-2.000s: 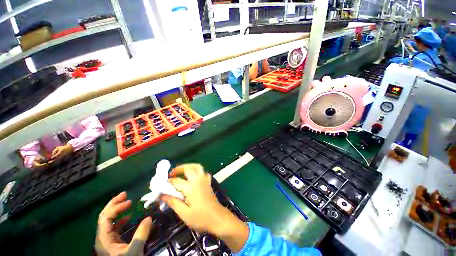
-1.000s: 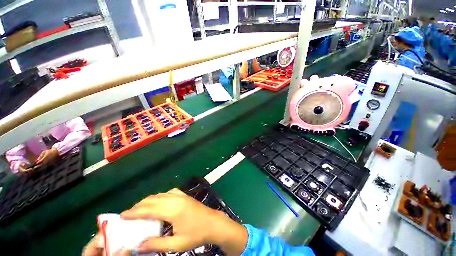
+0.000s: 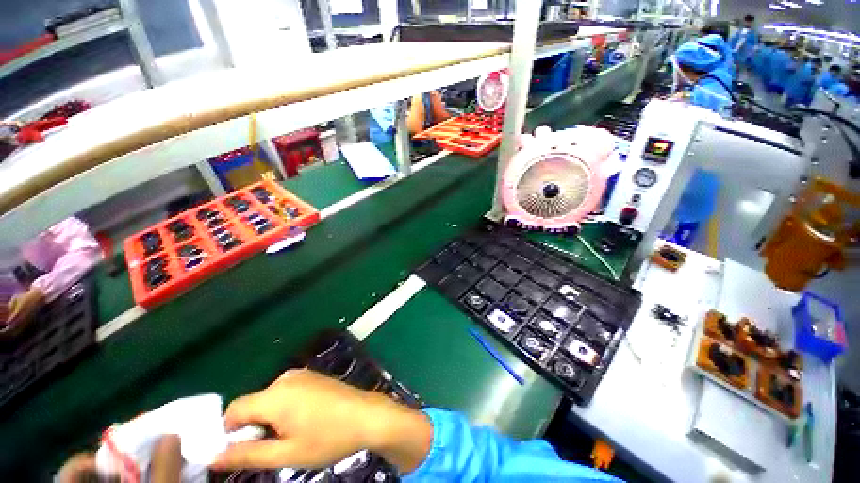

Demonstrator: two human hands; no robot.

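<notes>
A white knit glove (image 3: 193,429) with a red cuff edge is at the bottom left. My bare right hand (image 3: 306,424) pinches its right end between thumb and fingers. My left hand (image 3: 165,462) is blurred and cut off by the bottom edge; its visible fingers are against the cuff side, one in front of the cloth. A black tray (image 3: 354,363) with dark and silver pieces lies below and behind my right hand, partly hidden by the hand and glove.
A second black parts tray (image 3: 528,307) lies right of centre, a blue stick (image 3: 497,356) beside it. A pink fan (image 3: 552,189) and white machine (image 3: 651,160) stand behind. Orange fixtures (image 3: 745,363) sit on the white table. An orange tray (image 3: 222,236) is across the line; a pink-sleeved person works left.
The view has turned right. My hands and the glove have moved left and down in the picture. The glove was crumpled in my right hand and is now stretched out between both hands.
</notes>
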